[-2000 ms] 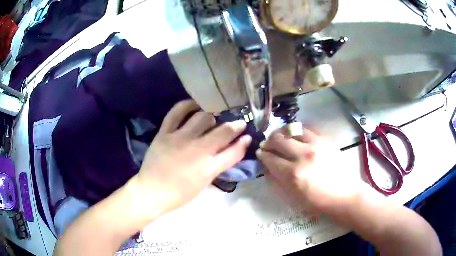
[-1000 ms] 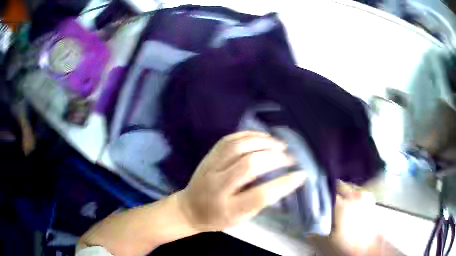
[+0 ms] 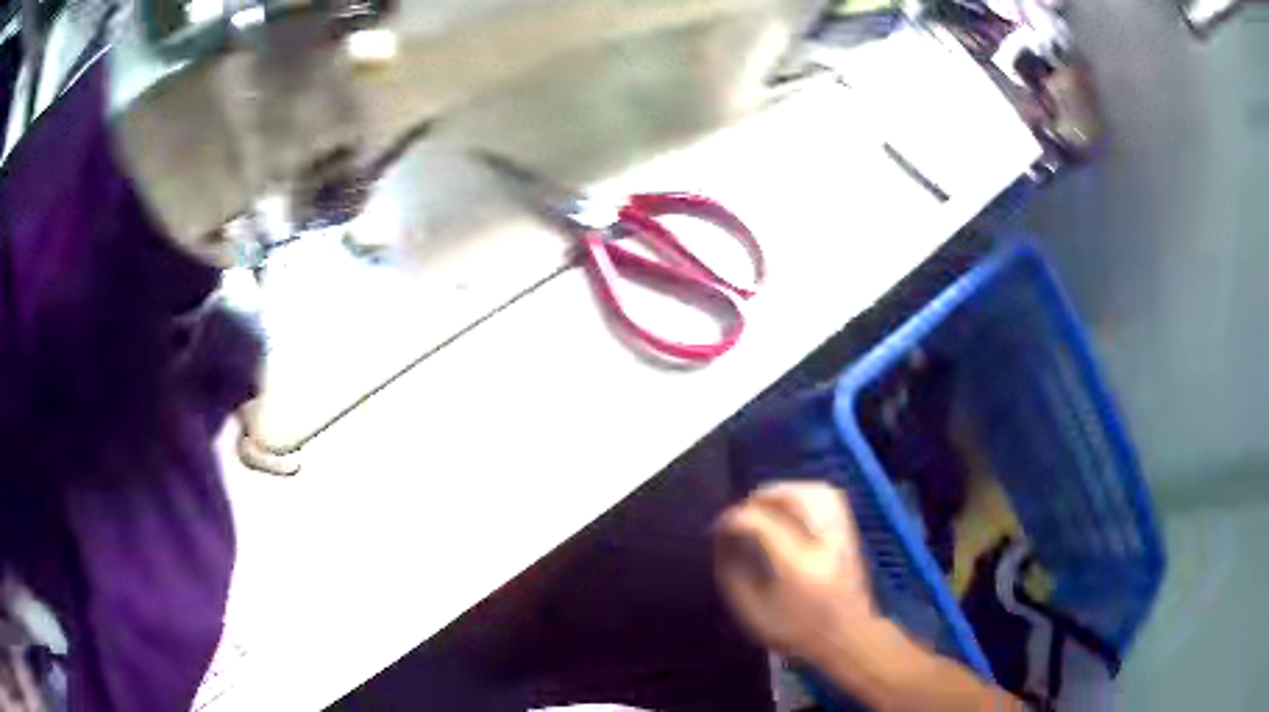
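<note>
Dark purple cloth [image 3: 146, 515] hangs over the left side of the white table, beside the sewing machine head [image 3: 557, 98]. A fingertip of my left hand [image 3: 267, 454] shows at the cloth's right edge; the rest of that hand is hidden or out of view. My right hand [image 3: 796, 563] is off the table's front edge, against the near left side of the blue basket [image 3: 907, 540]. Its fingers are curled and blurred; I cannot tell whether they hold anything. Red-handled scissors [image 3: 668, 278] lie on the table right of the needle area.
The blue basket stands beside and below the table's front edge and holds dark cloth with pale and yellowish parts [image 3: 985, 536]. A thin dark seam line runs across the tabletop [image 3: 459, 487] from the scissors toward the left fingertip. Blurred items stand at the table's far right corner.
The view has swung right, bringing the scissors and basket in. My right hand has left the cloth and is beside the basket. My left hand is now almost wholly hidden.
</note>
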